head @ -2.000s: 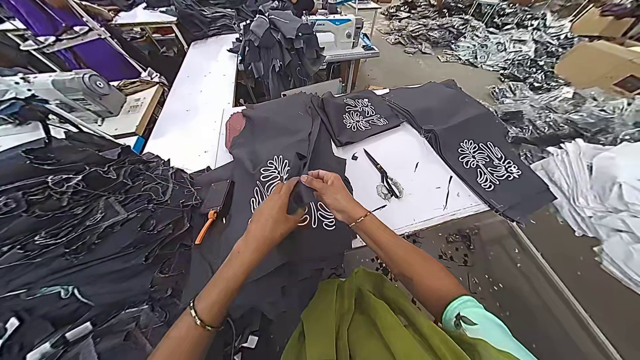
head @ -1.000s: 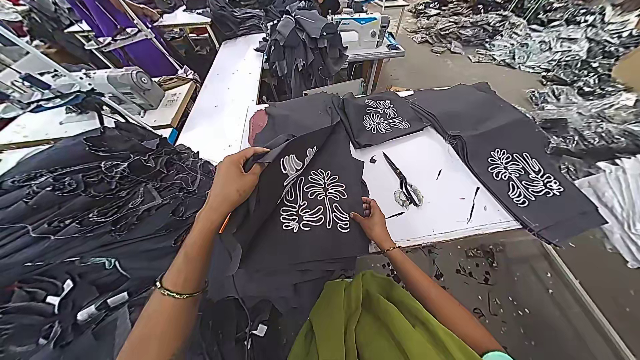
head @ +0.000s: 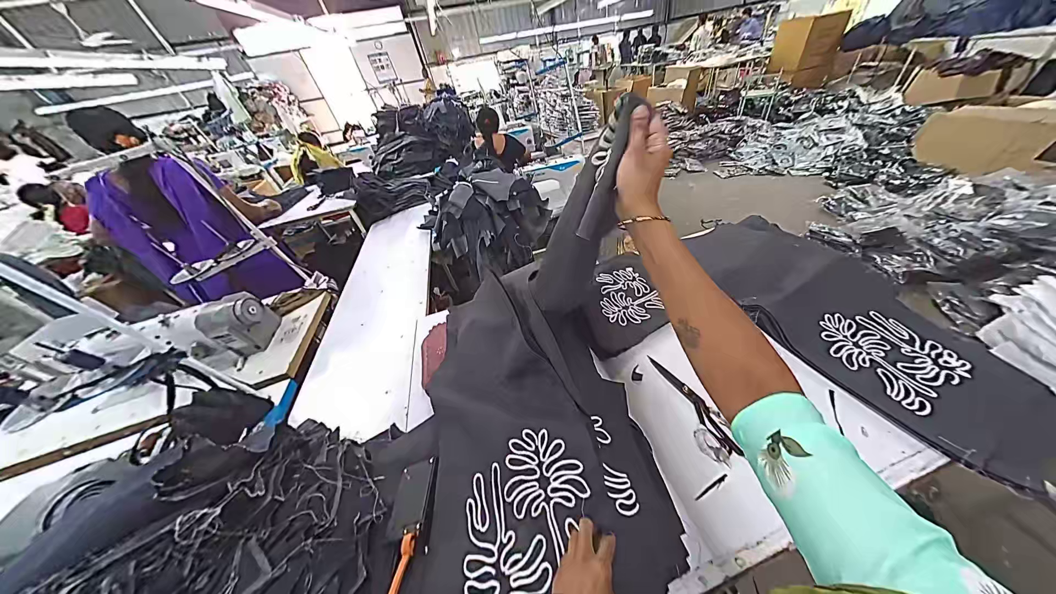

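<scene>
My right hand (head: 643, 161) is raised, its fingers closed on one end of a dark grey fabric panel (head: 582, 210) that hangs down to the pile. At the bottom edge my left hand (head: 586, 561) touches a dark panel with white leaf embroidery (head: 528, 495); its grip is only partly seen. Black-handled scissors (head: 697, 404) lie partly spread on the white table, right of the pile. A folded embroidered piece (head: 627, 297) lies behind my right forearm, and more embroidered panels (head: 899, 355) lie to the right. A dark flat object (head: 412, 495) with an orange strap is left of the pile.
A heap of dark cloth scraps (head: 272, 511) is at lower left, with a sewing machine (head: 231, 330) behind it. A long white tabletop (head: 371, 330) runs back to hanging dark pieces (head: 487, 223). Co-workers sit farther back. Bagged goods (head: 808, 140) cover the floor at right.
My right hand has risen from the panel's lower right edge, lifting a fabric end. My left hand has left the panel's upper left edge and is now low. The view has tilted up.
</scene>
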